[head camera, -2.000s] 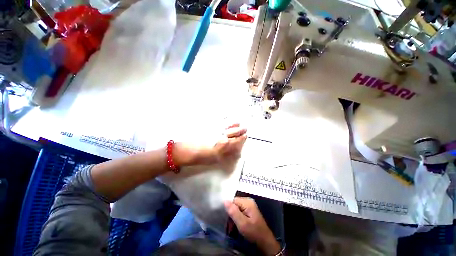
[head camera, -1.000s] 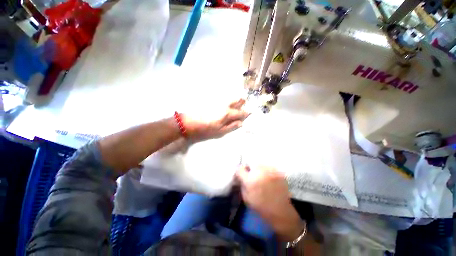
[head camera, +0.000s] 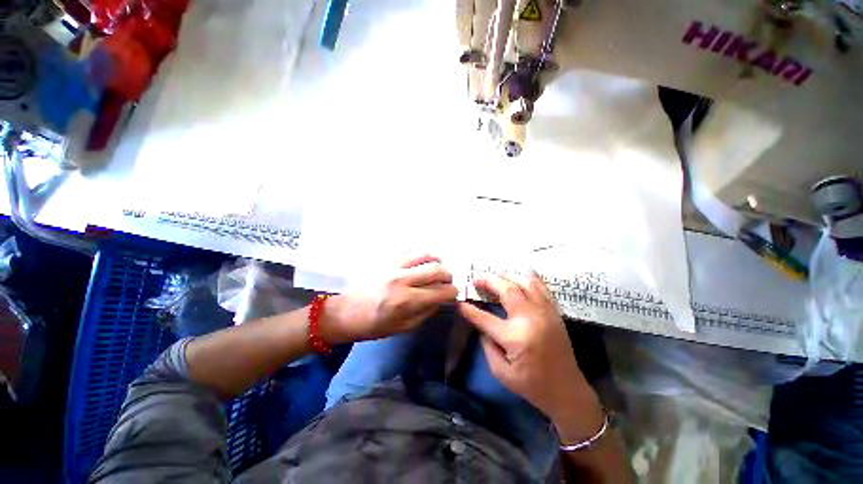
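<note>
A white fabric piece lies on the white table, its lower edge at the table's front edge; it blends with the bright surface. My left hand, with a red bead bracelet, has its fingers closed on the fabric's edge. My right hand is just right of it, thumb and fingers at the same edge, the other fingers spread; whether it grips the cloth is unclear. The needle and presser foot area of the sewing machine is above and beyond my hands, and neither hand touches it.
White cloth lies under the machine arm, corner toward the front edge. A long white panel lies left. A red plastic bag and blue tool are behind. A blue crate stands below; crumpled white plastic hangs right.
My left hand has moved from beside the needle to the table's front edge, near my right hand. The fabric has come toward me. The view has tilted down.
</note>
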